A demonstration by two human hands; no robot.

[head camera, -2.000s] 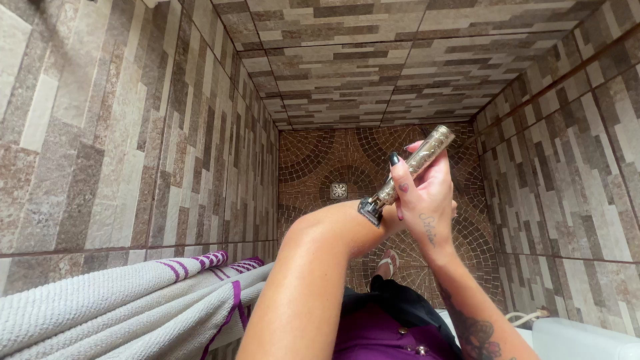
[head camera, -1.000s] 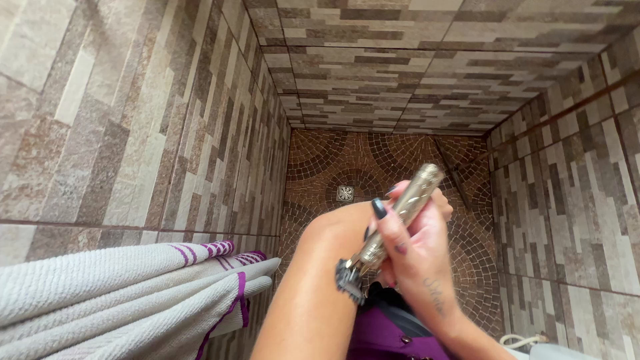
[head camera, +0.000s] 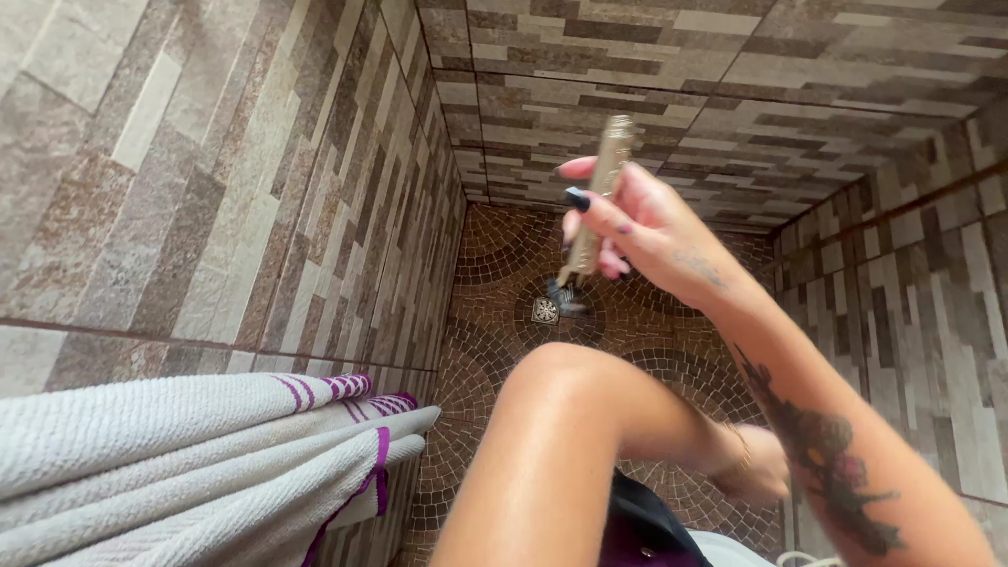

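My right hand (head camera: 622, 220) comes in from the right and grips a gold-coloured metal hair trimmer (head camera: 614, 150) with an engraved-looking body. The trimmer's head points down, fitted with a dark guard (head camera: 565, 298), and is blurred. It hangs beyond my bare bent knee (head camera: 559, 378), apart from the skin, and overlaps the view of the floor drain. The lower leg runs right to an ankle with a thin gold-coloured chain (head camera: 743, 449) and a foot (head camera: 760, 472), partly behind my forearm. My left hand is not in view.
White ribbed towels (head camera: 197, 433) with purple trim hang at the lower left. Tiled walls (head camera: 315, 197) stand on the left, ahead and on the right. A square metal drain (head camera: 545, 310) sits in the brown mosaic-patterned floor (head camera: 488, 354). Dark and purple cloth (head camera: 646, 520) lies under the leg.
The trimmer was at my leg in both earlier frames. My right hand has lifted it away, up and forward past the knee, uncovering the lower leg and foot.
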